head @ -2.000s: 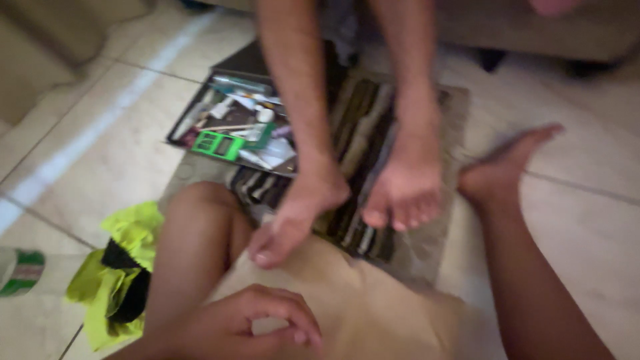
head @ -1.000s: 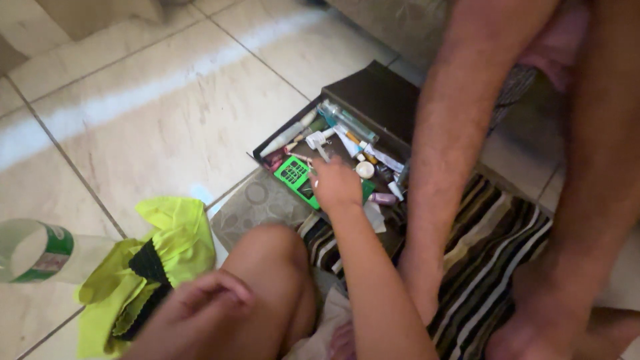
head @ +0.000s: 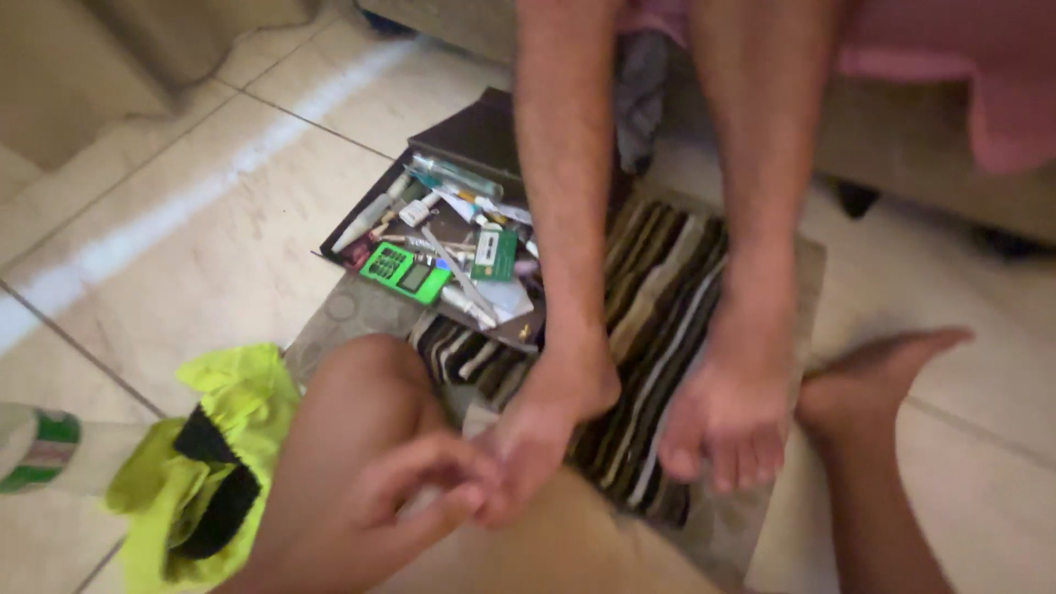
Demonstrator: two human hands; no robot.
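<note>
Curled fingers and thumb of my left hand [head: 429, 491] close at the toes of another person's foot [head: 532, 429], which rests by my bent leg; blur hides the exact grip. My right hand is out of view. Beyond that foot lies an open dark box [head: 371, 202] filled with small items. Among them are a bright green calculator-like object with keys and a small display [head: 404, 272], a green and white card or packet [head: 493, 254], a flat pale stick [head: 462, 276], a white tube [head: 363, 223] and a clear tube [head: 458, 176].
The person's other foot [head: 730, 421] is on a striped brown mat [head: 652, 289]. Neon yellow and black cloth [head: 239, 396] lies at the left beside a clear bottle with a green label [head: 41, 450]. My own foot [head: 866, 375] is at the right. A couch-like piece [head: 907, 140] stands behind.
My right hand, over the box one second ago, has left the view. My left hand, earlier apart from the person's foot, is now at its toes. The view has shifted.
</note>
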